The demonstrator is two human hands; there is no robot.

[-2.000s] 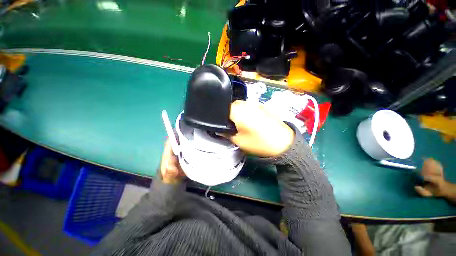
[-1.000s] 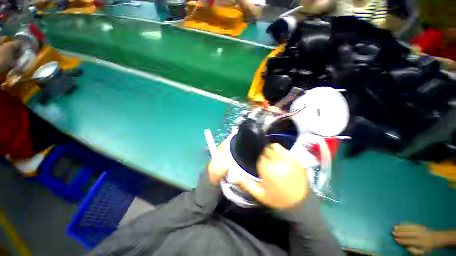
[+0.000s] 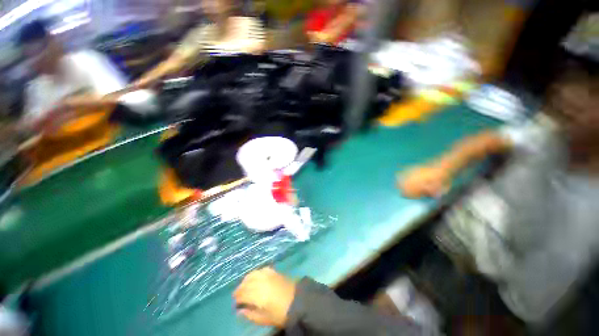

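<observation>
The frame is strongly blurred. My right hand (image 3: 265, 296) is low in the middle of the view, over the near side of the green bench; its fingers look curled, and I cannot tell whether it holds anything. My left hand is not in view. Beyond my right hand lies a clear sheet (image 3: 223, 275) with small white pieces. A white unit (image 3: 263, 209) with a red piece (image 3: 282, 189) lies behind it, and a white round housing (image 3: 266, 156) stands against the black heap.
A large heap of black shells (image 3: 263, 98) lies behind, with orange cloth (image 3: 176, 190) under its edge and a grey post (image 3: 360, 79). A person's hand (image 3: 423, 180) rests on the bench at right. Other people sit across the belt and at right.
The view has swung to the right. The black shell and white housing that both hands held are out of view, as is my left hand. My right hand is now apart from them.
</observation>
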